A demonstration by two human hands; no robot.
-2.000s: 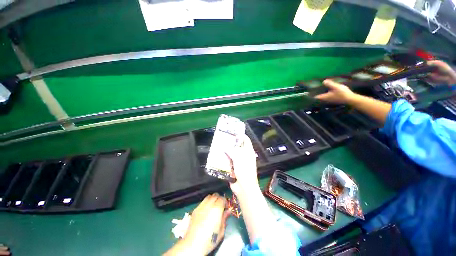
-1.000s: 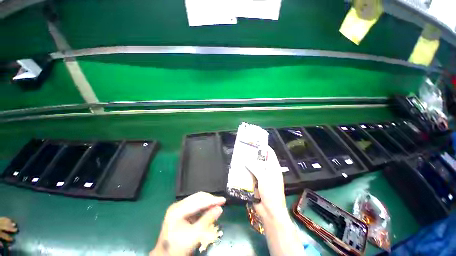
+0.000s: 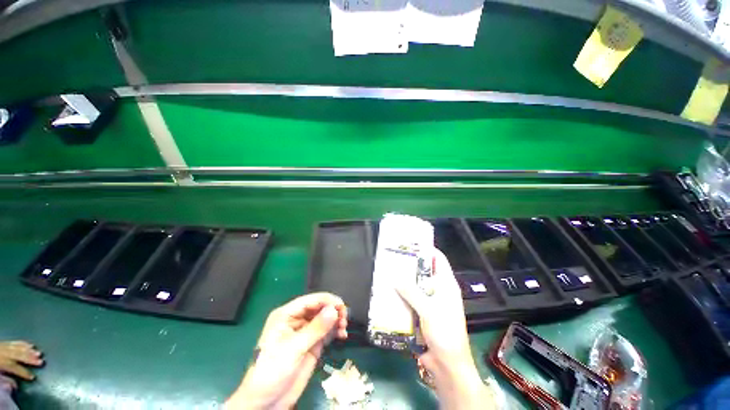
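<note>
My right hand (image 3: 440, 312) grips the opened phone assembly (image 3: 396, 280) by its lower right side and holds it upright over the bench. Its pale, bright centre faces me; dark components show along its bottom end. My left hand (image 3: 302, 340) is to the lower left of the assembly, apart from it, with thumb and fingertips pinched together. Whether something small is between them I cannot tell. A crumpled cream-white pile (image 3: 346, 383) lies on the bench between my wrists. Small orange-copper strips show partly behind my right wrist.
Foam tray (image 3: 340, 264) with an unfilled left slot and glossy screen units behind my hands. Another tray (image 3: 216, 276) at left. Nested orange-edged frames (image 3: 552, 372) and a clear plastic bag (image 3: 620, 368) at lower right. Another person's hand (image 3: 18, 358) at the left edge; blue clothing at lower right.
The view has shifted. My left fingertips have closed into a pinch, off the cream pile they were near. My right hand still holds the assembly. The person carrying a tray at right is gone.
</note>
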